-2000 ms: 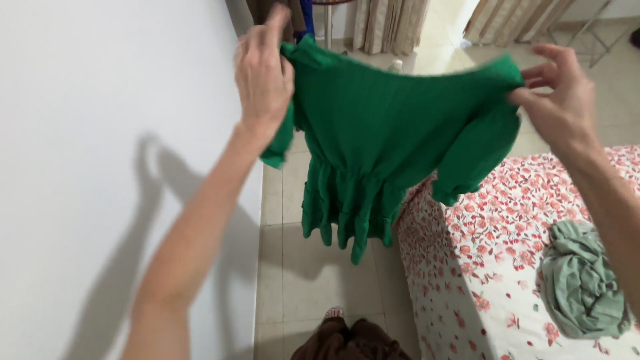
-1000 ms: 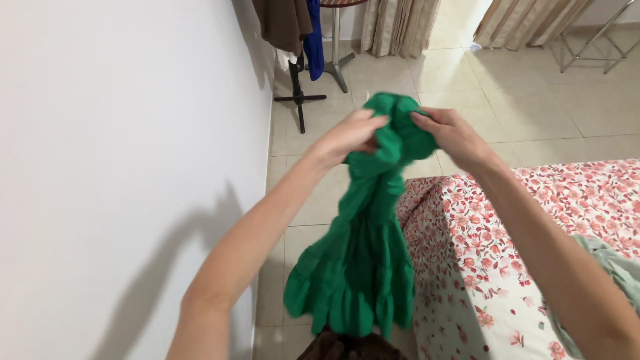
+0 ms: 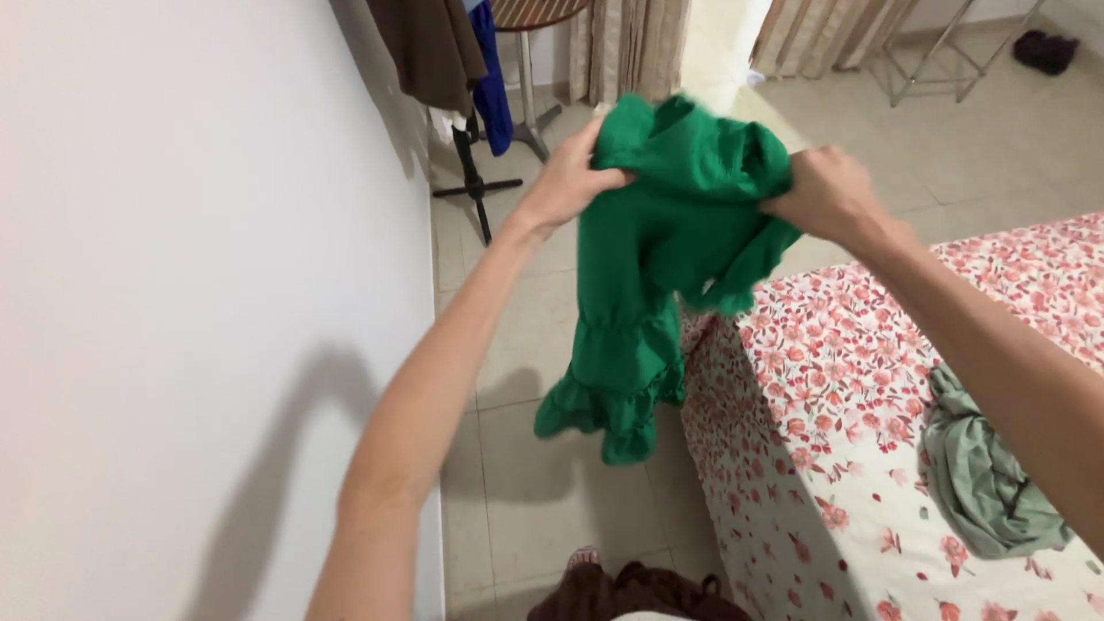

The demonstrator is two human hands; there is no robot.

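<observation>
A green ruffled garment hangs in the air between my two hands, over the tiled floor beside the bed. My left hand grips its upper left edge, the thumb lying over the cloth. At the upper right side, my right hand pinches the fabric with its fingers partly hidden behind it. The top is bunched and folded, while the frilled lower part dangles down to the left. A crumpled sage-green cloth lies on the floral bedspread, partly behind my right forearm.
A white wall runs along the left. Ahead stand a black-footed stand with brown and blue clothes hanging by it, a round slatted table and striped curtains. A metal-legged frame and a dark item are at the upper right.
My hands have moved apart since a second ago, when they were close together on the gathered green garment. Earlier still, it was stretched wide between them.
</observation>
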